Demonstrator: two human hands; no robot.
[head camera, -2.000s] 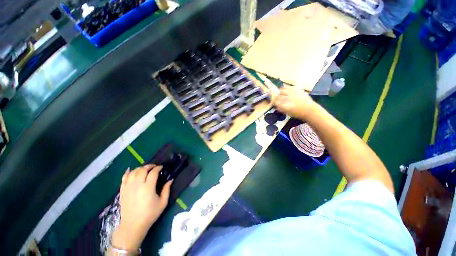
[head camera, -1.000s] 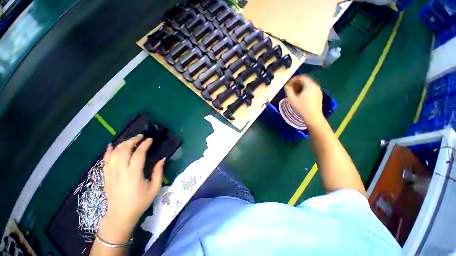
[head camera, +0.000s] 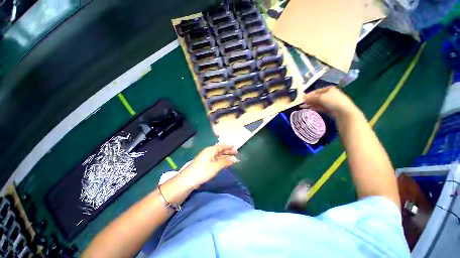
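A cardboard sheet (head camera: 234, 122) carries rows of black plastic housings (head camera: 245, 79) on the bench. My right hand (head camera: 325, 99) is at the sheet's right corner, its fingers closed on the edge. My left hand (head camera: 217, 157) is just below the sheet's near corner, fingers half bent, with nothing seen in it. A black mat (head camera: 169, 146) lies to the left. It bears a loose pile of thin silvery pins (head camera: 108, 174) and a few black parts (head camera: 164, 124) at its far end.
Plain cardboard sheets (head camera: 323, 30) lie at the bench's far end. A blue crate (head camera: 313, 148) with a pink-white ribbed round item (head camera: 307, 126) stands beside the bench. A dark conveyor belt (head camera: 101, 65) runs along the far side. More housings (head camera: 12, 229) are at bottom left.
My left hand has left the mat and moved right, uncovering the pins and black parts. My right hand has moved from above the crate to the loaded sheet's corner. The sheet has turned.
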